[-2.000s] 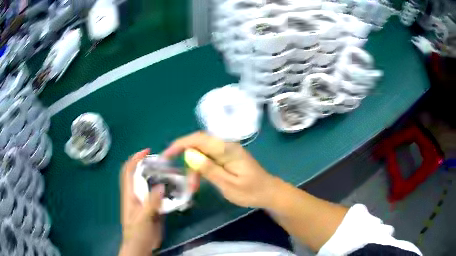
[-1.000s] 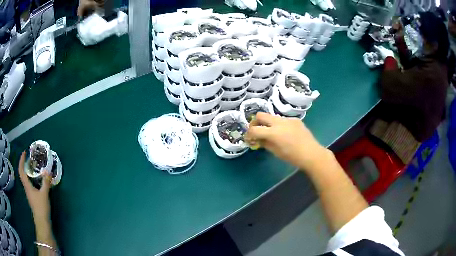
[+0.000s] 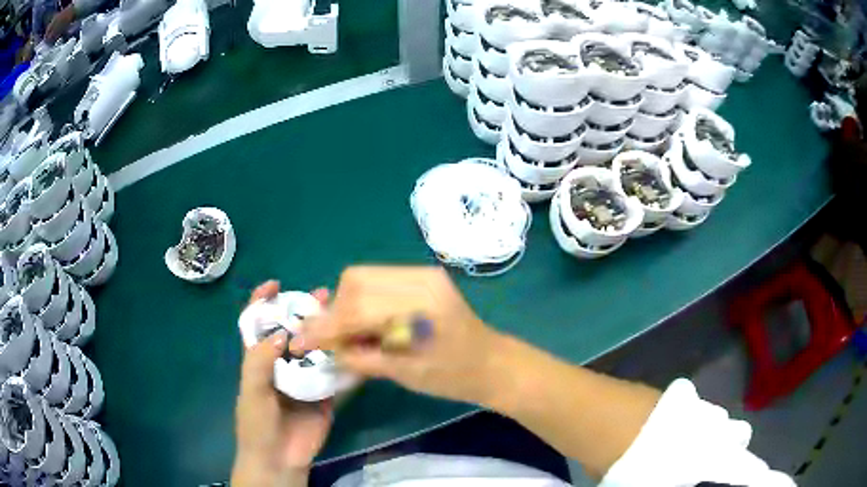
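Observation:
My left hand (image 3: 271, 409) holds a white rear cover (image 3: 309, 379) near the bench's front edge, its opening facing up. My right hand (image 3: 409, 333) is over the cover's right side and grips a yellow-handled tool (image 3: 404, 332); fingers of both hands meet at the cover's opening. The tool's tip and most of the cover's inside are hidden by the fingers. Another rear cover (image 3: 203, 244), with a circuit board inside, lies on the green bench behind and to the left of my left hand.
Tall stacks of white shells (image 3: 553, 114) stand at the back right, with more shell columns (image 3: 57, 361) at the left. A pale cord bundle (image 3: 472, 215) lies mid-bench. White camera bodies (image 3: 183, 36) lie beyond the metal rail (image 3: 257, 119). A red stool (image 3: 794, 328) is at the right.
My right hand has moved from the stacked shells to the cover in my left hand. My left hand has left the far-left shells. The view has shifted left.

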